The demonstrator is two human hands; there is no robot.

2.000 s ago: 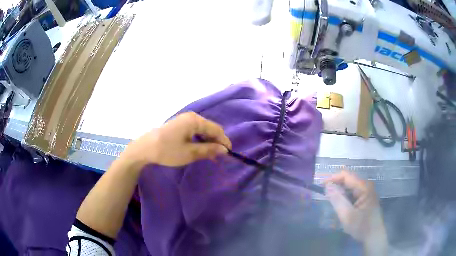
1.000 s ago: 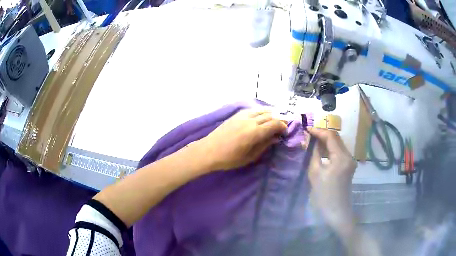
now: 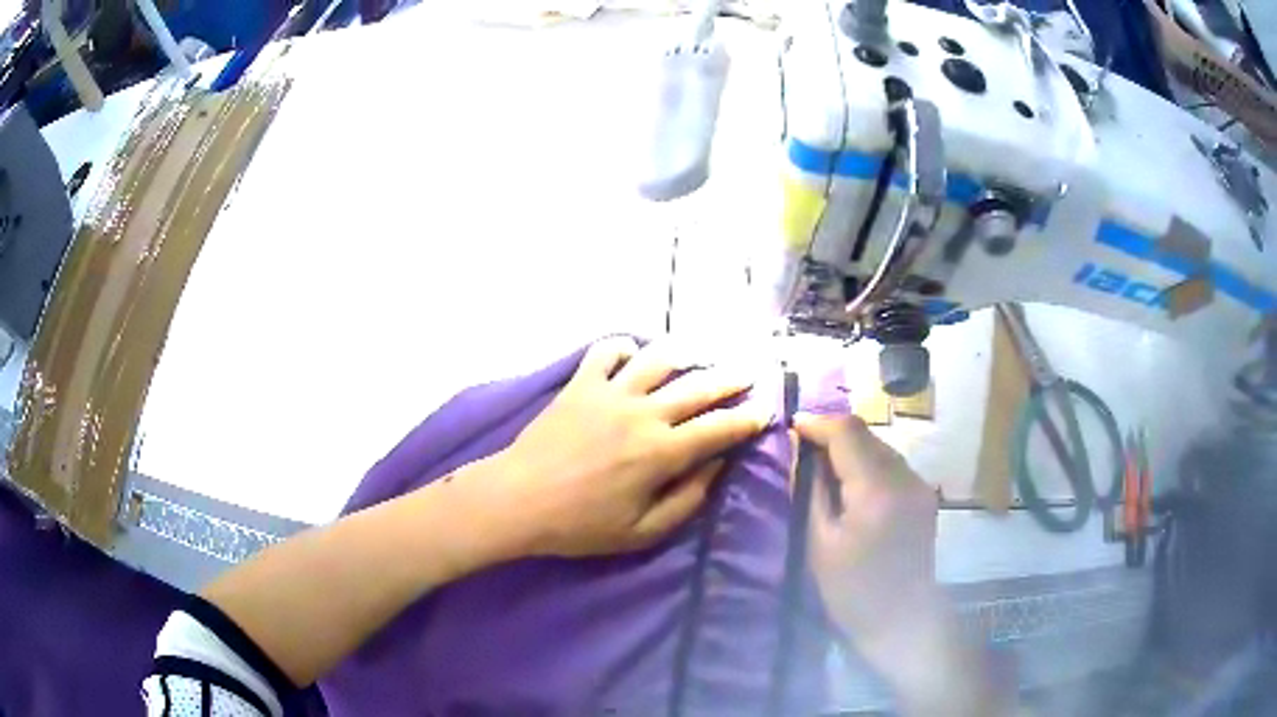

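Note:
Purple fabric lies across the front of the machine table, with two dark strips running down it. My left hand lies on the fabric, palm down, its fingertips near the needle area. My right hand, partly blurred, pinches the fabric and a black strip at the right edge, close to my left fingertips. The fabric's end lies at the presser foot of the sewing machine. The exact spot under the needle is washed out by glare.
Green-handled scissors and orange-red snips lie at the right. Small yellow-tan blocks lie right of the foot. Brown tape covers the table's left side. A measuring scale runs along the front edge. A pale lamp stands behind.
The hands first held a black strip stretched between them over the gathered fabric. Both then moved up to the foot, and my left hand has since flattened on the cloth. The view has shifted.

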